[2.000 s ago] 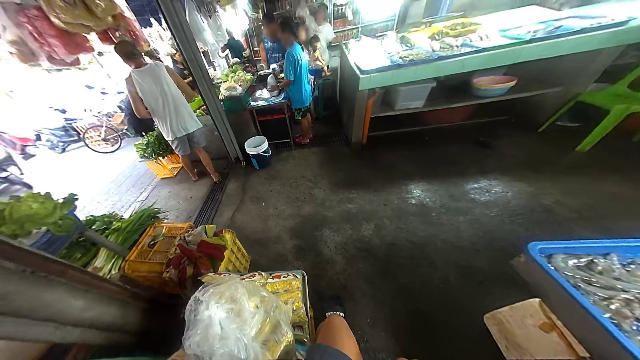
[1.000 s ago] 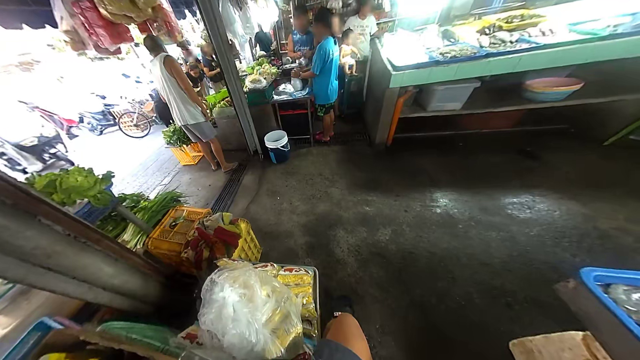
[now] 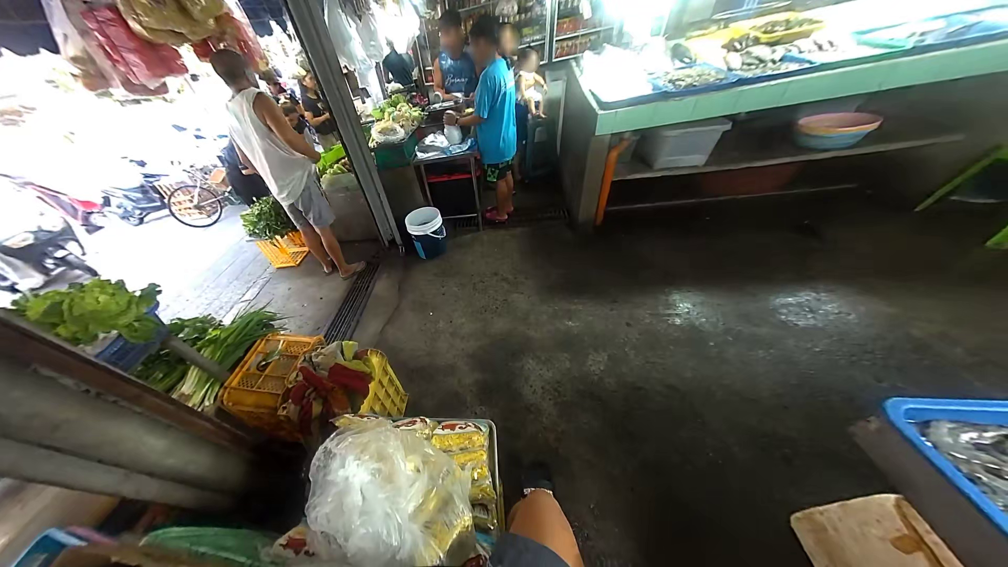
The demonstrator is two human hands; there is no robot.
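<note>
Neither of my hands shows in the head view. A bundle of clear plastic bags (image 3: pixel 386 492) lies at the bottom, on top of several yellow printed packets (image 3: pixel 461 441) in a metal tray (image 3: pixel 496 472). My bent knee (image 3: pixel 543 524) is just right of the tray. Behind it, cloths in red and other colours (image 3: pixel 335 382) lie over yellow plastic crates (image 3: pixel 268 378). Leafy lettuce (image 3: pixel 90 307) and green onions (image 3: pixel 224 354) stand at the left.
A blue tray of seafood (image 3: pixel 969 457) and a wooden board (image 3: pixel 874 531) are at lower right. A tiled fish counter (image 3: pixel 756 98) runs along the back. A white-and-blue bucket (image 3: pixel 426 232) stands by the metal post. Several people are at the stalls, one in a white sleeveless shirt (image 3: pixel 272 146).
The view has swung left over the two seconds. The person in the white sleeveless shirt has shifted stance beside the vegetables. The plastic bags and packets stay in the tray.
</note>
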